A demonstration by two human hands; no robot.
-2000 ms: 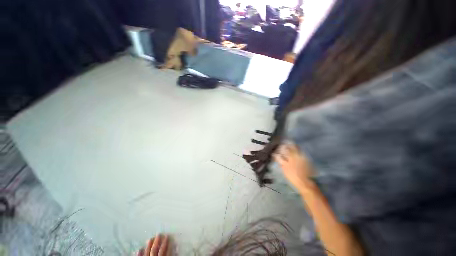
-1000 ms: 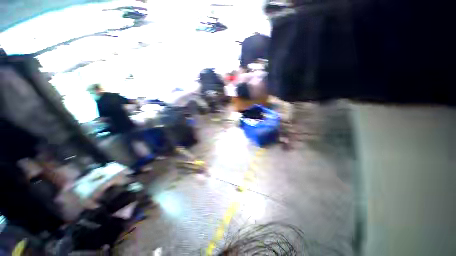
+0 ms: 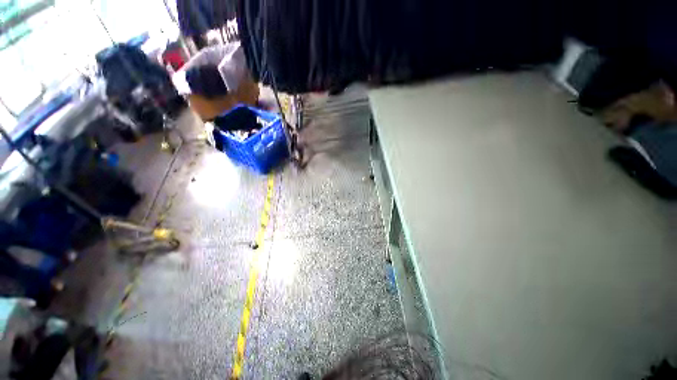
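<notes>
Neither of my hands is in the picture. The work table (image 3: 519, 223) lies nearest in front of me on the right, with a pale top, a green edge and metal legs. A black cloth piece (image 3: 640, 172) lies near its far right edge, beside grey and tan cloth pieces (image 3: 638, 107). A blue plastic basket (image 3: 260, 147) stands on the floor ahead with dark garments in it. A lined carton (image 3: 223, 93) stands just behind the basket, with pale cloth over its rim and something dark inside.
Dark hanging garments (image 3: 416, 37) hang in a row along the table's far end. Yellow aisle tape (image 3: 252, 289) runs along the speckled floor left of the table. A wheeled rack base (image 3: 141, 236) and dark heaps of cloth (image 3: 82, 171) stand on the left.
My view has swung from the tabletop to the aisle and partly back. Both hands and the garment pieces at the right, seen two seconds ago, are out of view. The basket now shows more clearly.
</notes>
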